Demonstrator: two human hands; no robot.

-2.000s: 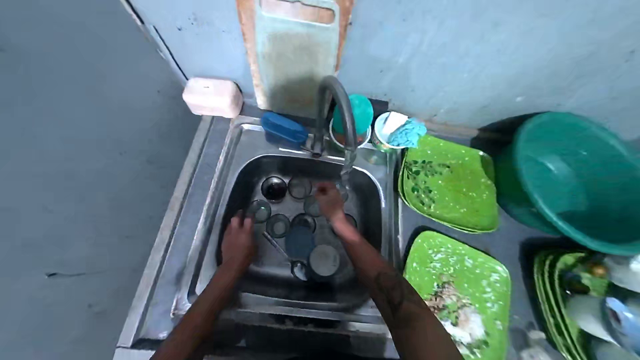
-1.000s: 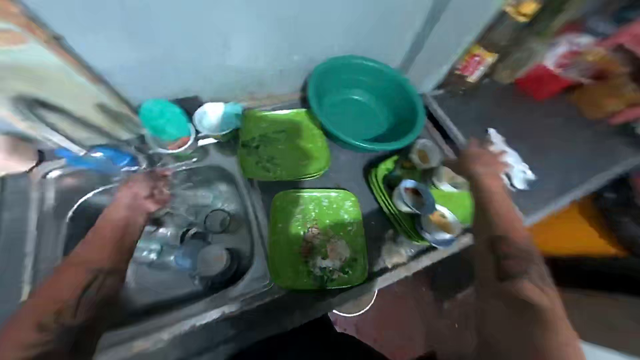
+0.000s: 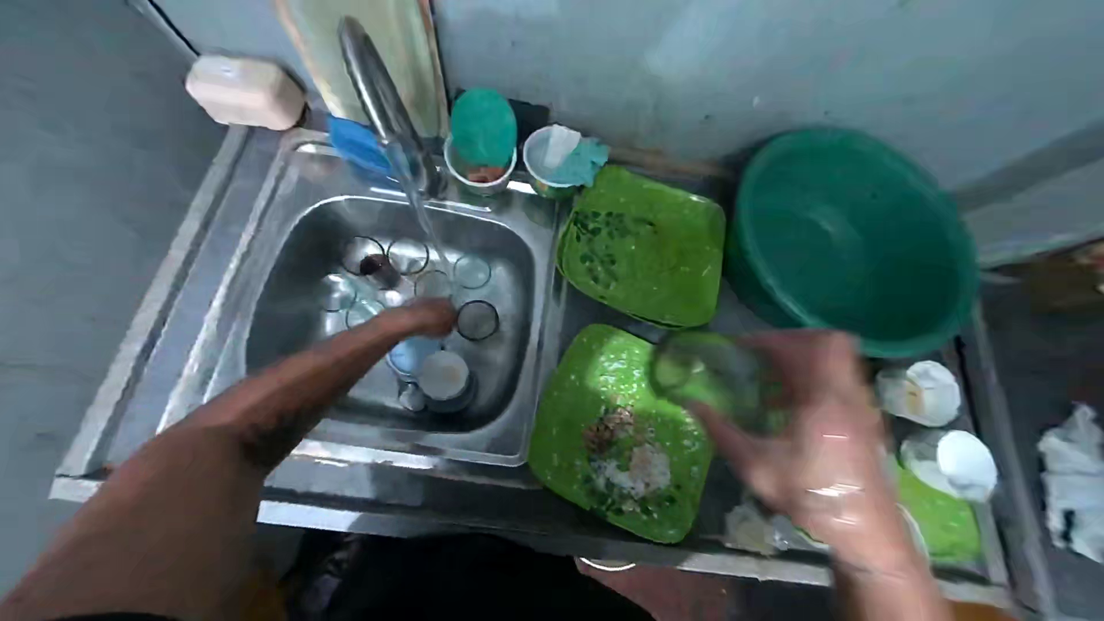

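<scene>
My right hand (image 3: 802, 414) is wrapped around a drinking glass (image 3: 707, 371), blurred by motion, above a green square plate (image 3: 565, 414) with rice and food scraps. My left hand (image 3: 427, 317) reaches into the steel sink (image 3: 517, 345), over the glasses; its fingers are partly hidden, so its grip is unclear. Several glasses, such as the one (image 3: 477, 320) right of my left hand, lie in the basin with a white-bottomed cup (image 3: 443, 375). Water runs from the curved faucet (image 3: 379, 95).
Stacked green plates (image 3: 664, 241) and a large green basin (image 3: 845, 224) stand right of the sink. At far right are cups (image 3: 966, 466) on another green plate (image 3: 940, 517), and a white cloth (image 3: 1074, 483). Behind the sink are a blue sponge or brush (image 3: 358, 145), plastic tubs (image 3: 552, 164) and a pink container (image 3: 246, 90).
My right hand, one second ago over the cups at far right, is now further left with a glass in it. My left hand stays in the sink. The view has swung right and partly back.
</scene>
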